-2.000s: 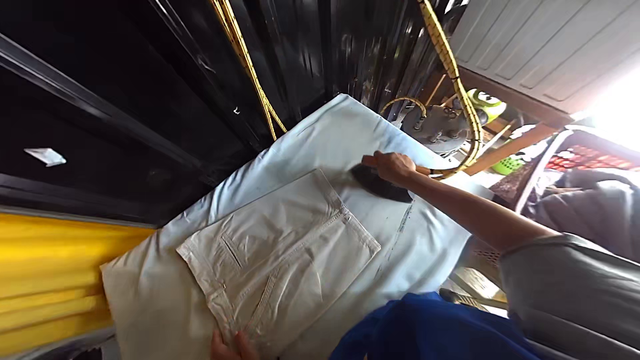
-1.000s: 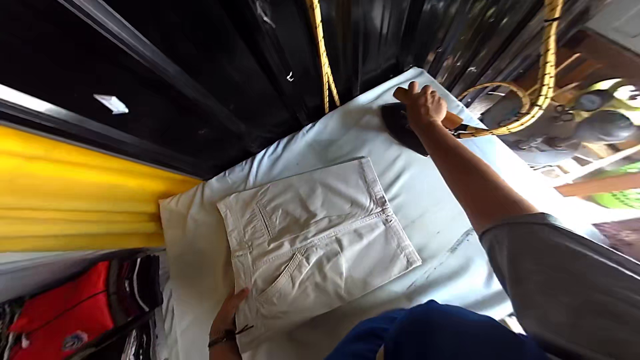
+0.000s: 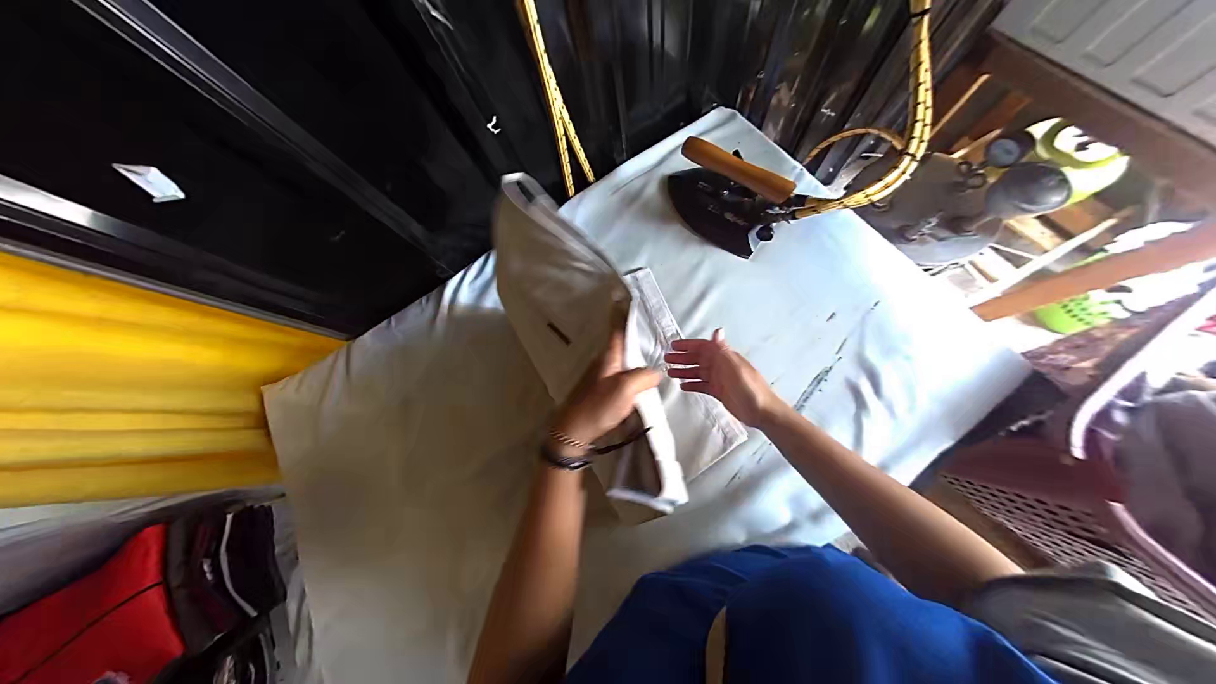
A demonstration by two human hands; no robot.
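Observation:
My left hand (image 3: 608, 394), with bracelets at its wrist, grips the waistband side of a beige cotton garment (image 3: 560, 285), probably shorts, and holds it partly lifted and folded over. The rest of the garment lies on the cloth-covered table under it. Just to the right, my right hand (image 3: 717, 375) is held over the garment's edge, fingers spread, holding nothing. Beyond it, a dark iron with a wooden handle (image 3: 736, 171) rests on the cloth near the far corner, its hose or cord running off to the right.
Black metal wall panels (image 3: 332, 114) border the table's far side. A yellow curtain (image 3: 142, 380) hangs at left, above folded dark and red clothes (image 3: 104, 608). At right are a pink plastic basket (image 3: 1035, 475) with cloth in it and a metal device with a gauge (image 3: 931, 209).
My right hand has let go of the iron, which now stands on the table, and has come back to the garment. My left hand has lifted the garment's left side, which lay flat before.

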